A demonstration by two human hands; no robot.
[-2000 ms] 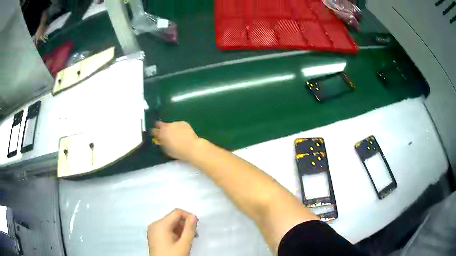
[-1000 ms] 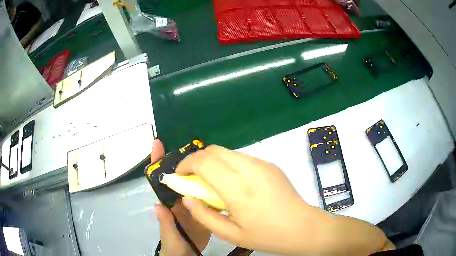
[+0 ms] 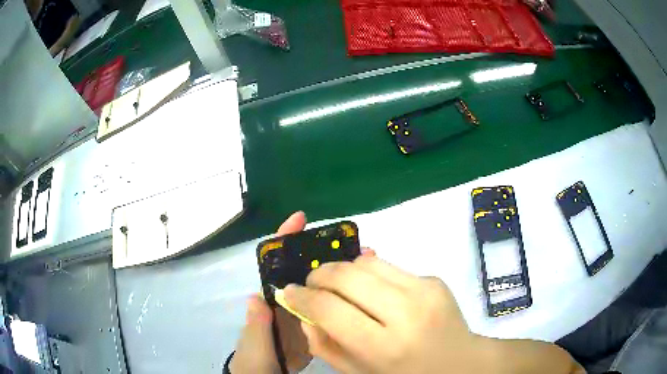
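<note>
A black phone middle frame (image 3: pixel 298 252) with gold corner patches and yellow dots is held up over the white sheet. My left hand (image 3: pixel 274 329) holds it from behind and along its left side. My right hand (image 3: pixel 387 307) holds a small yellow-handled tool (image 3: pixel 294 305) with a pale tip, which is at the left part of the frame's solid panel. The lower part of the frame is hidden behind my right hand. Two overlapping frames (image 3: pixel 500 228) and a single frame (image 3: pixel 589 232) lie on the white sheet to the right.
The green belt (image 3: pixel 322 168) carries a black frame (image 3: pixel 436 130), another (image 3: pixel 554 101) and a dark shape at far right. A red mesh tray (image 3: pixel 446 29) and a clear bag (image 3: pixel 252 28) lie behind. Cream guide plates (image 3: pixel 175 226) and two frames (image 3: pixel 42 204) are at left.
My right hand left the belt's edge and both hands came together at the held frame, which has since turned more face-on. Frames on the belt moved left. Another frame shows at right.
</note>
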